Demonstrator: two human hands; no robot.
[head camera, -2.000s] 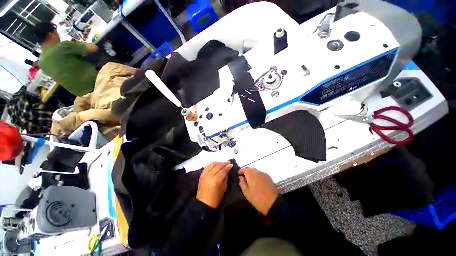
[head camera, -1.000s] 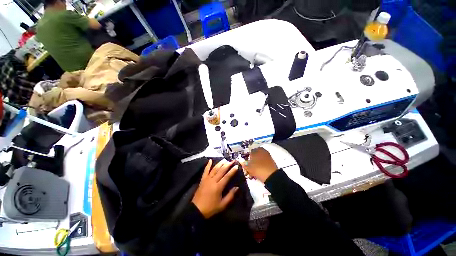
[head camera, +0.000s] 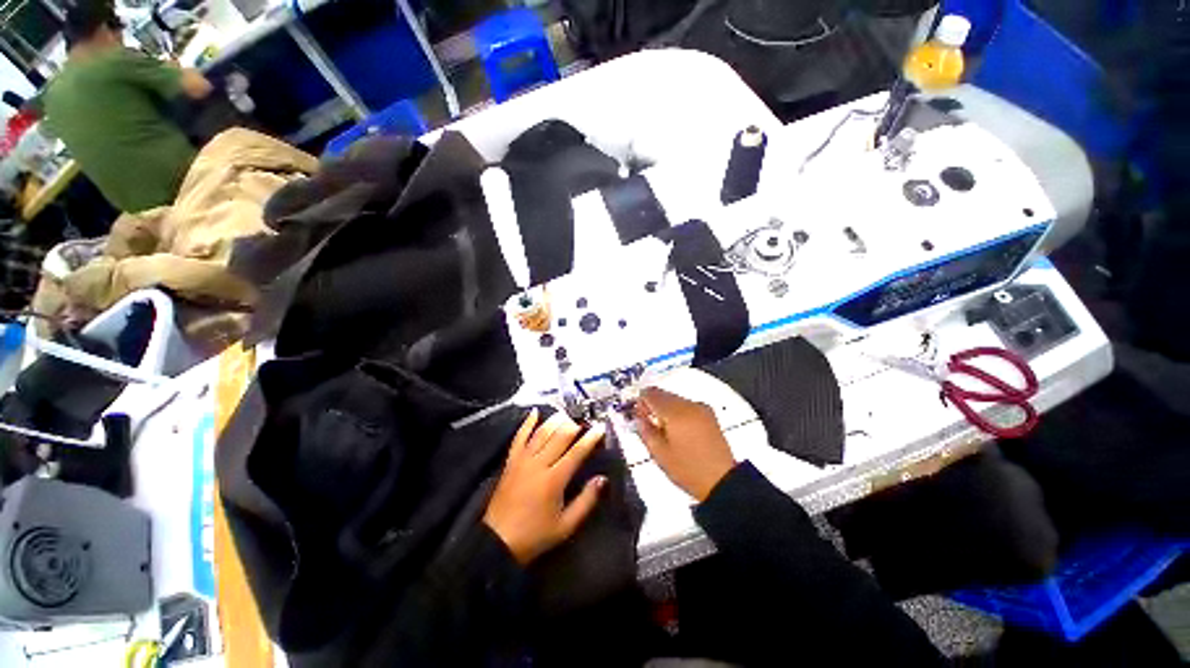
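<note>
A dark garment panel lies under my left hand and runs up to the presser foot of the white sewing machine. The bulky dark part-sewn garment is heaped left of the needle area. My left hand lies flat on the cloth, fingertips just before the presser foot, thumb apart. My right hand is at the right side of the presser foot with its fingers bent together; what they may pinch is too small to tell.
A dark curved cut piece and red-handled scissors lie right of the needle. A dark strip with bright slivers drapes over the machine. A thread cone and orange bottle stand behind. A person sits upper left.
Both hands have moved forward from the table edge to the presser foot, the right one to its right side. The cloth edge moved up with them. The camera view has shifted.
</note>
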